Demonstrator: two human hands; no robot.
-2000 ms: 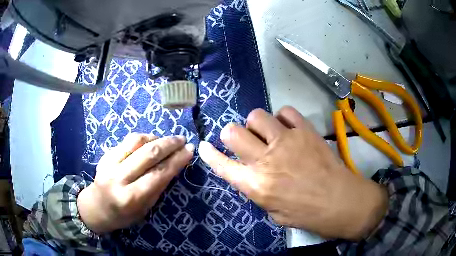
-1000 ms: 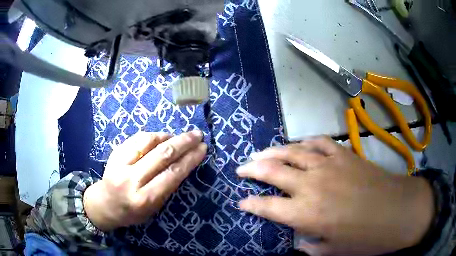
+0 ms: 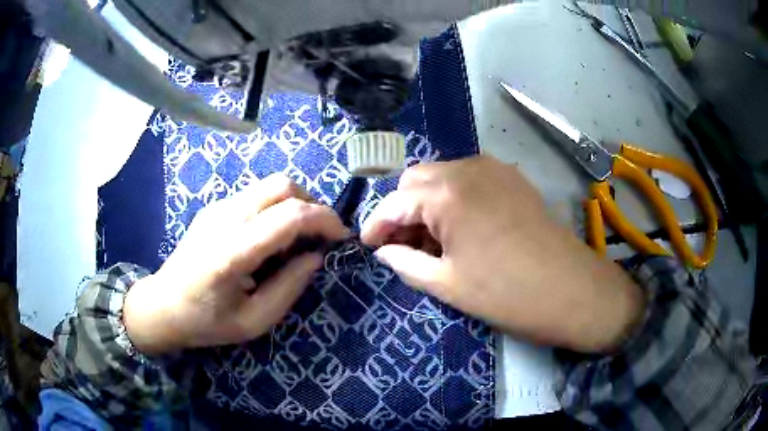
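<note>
The dark blue denim panel with pale letter-diamond print [image 3: 337,370] lies under the sewing machine head [image 3: 286,25]. My left hand [image 3: 232,265] pinches the cloth at a dark narrow opening [image 3: 349,200], left of centre. My right hand [image 3: 497,248] pinches the cloth at the same place from the right, its thumb and forefinger close to my left fingertips. Thin pale thread ends [image 3: 358,295] lie loose on the cloth below the fingertips. A white ribbed knob [image 3: 376,153] sits just above the hands. The exact grip between the fingertips is partly hidden.
Scissors with orange handles [image 3: 665,202] lie on the white table [image 3: 522,135] to the right, blades pointing up-left. A thin metal shaft with a dark green handle [image 3: 707,126] and a small yellow-green-handled tool [image 3: 674,40] lie beyond them.
My right hand has come back left to the opening, and its fingers have closed on the cloth. My left fingers have curled in. The machine head now shows further right in the view.
</note>
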